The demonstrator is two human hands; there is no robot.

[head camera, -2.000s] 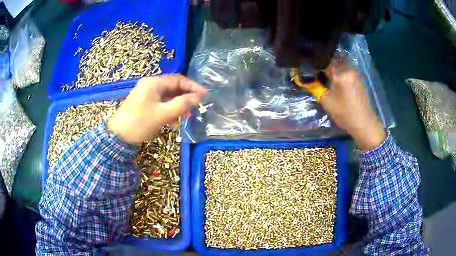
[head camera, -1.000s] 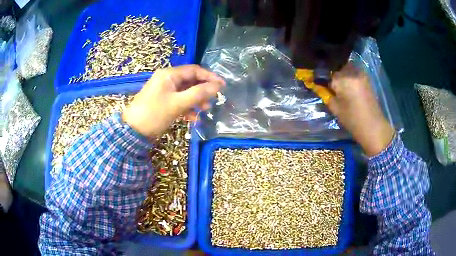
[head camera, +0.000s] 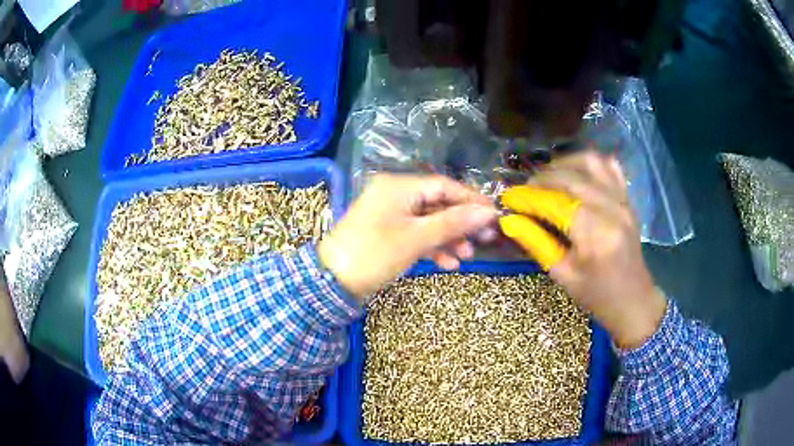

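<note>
My left hand [head camera: 405, 228] is above the clear bag, at the back edge of the right parts tray [head camera: 597, 383]. Its thumb and fingertips are pinched together. My right hand [head camera: 601, 239] has yellow finger cots [head camera: 541, 209] on thumb and finger, and its tips meet my left fingertips. A tiny metal piece [head camera: 499, 202] shows between the two hands, too small and blurred to identify. The right tray holds a fine gold heap. The left parts tray [head camera: 96, 287] holds larger metal pieces, partly hidden by my left sleeve.
The dark machine [head camera: 531, 70] stands at top centre over the clear plastic bag [head camera: 666, 205]. The upper-left tray [head camera: 305, 30] holds a loose pile. Filled bags lie at far left [head camera: 39, 235] and right [head camera: 757, 218]. Another person's hand [head camera: 10, 340] shows at the left edge.
My left hand has moved right from over the left tray's edge. My right hand has come down from the machine, and the fingertips of both hands now meet.
</note>
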